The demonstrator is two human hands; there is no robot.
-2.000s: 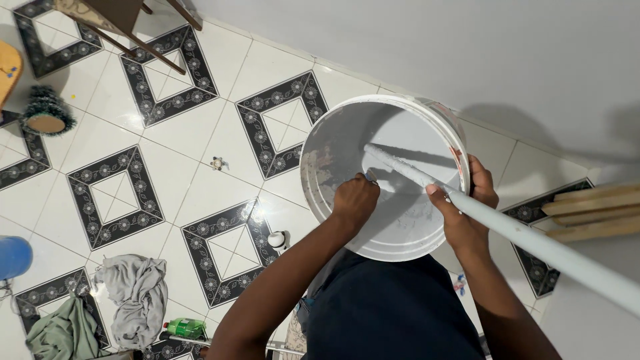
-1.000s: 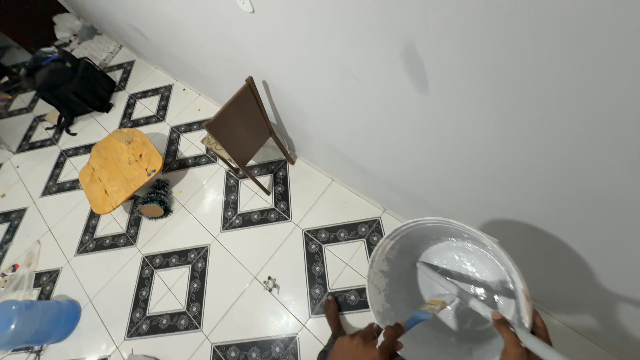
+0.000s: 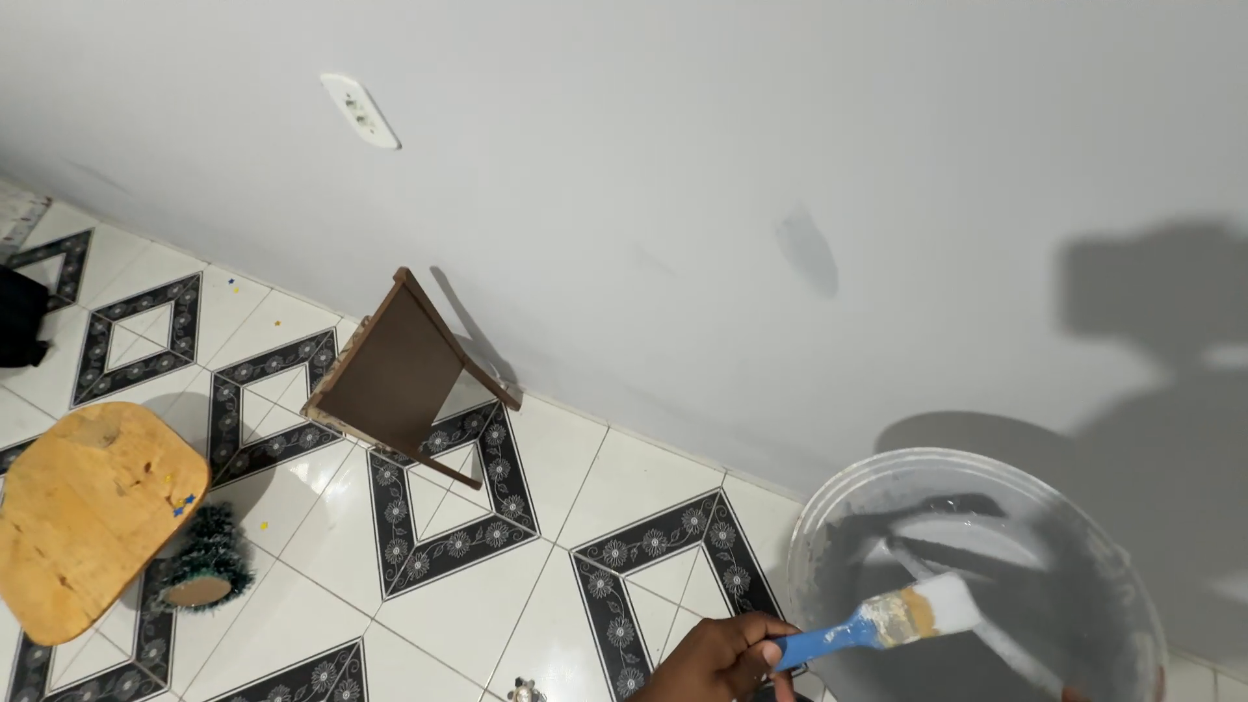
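My left hand grips the blue handle of a paintbrush, whose bristles are coated in white paint. The brush is over the mouth of a large plastic bucket at the lower right, with pale paint inside. A pale, paint-coated pole slants down into the bucket. Of my right hand, only a bit of finger shows at the bottom edge, near the pole; its grip is hidden. Beyond the bucket rises a light grey wall with a darker patch.
A brown chair stands by the wall, below a white socket plate. At left are a wooden seat, a small tinsel tree and a black bag. A small object lies on the patterned floor tiles.
My left hand was inside the bucket at first; now it holds the brush above the opening. My right hand, earlier plain on the pole, is almost out of view. The view has swung toward the wall.
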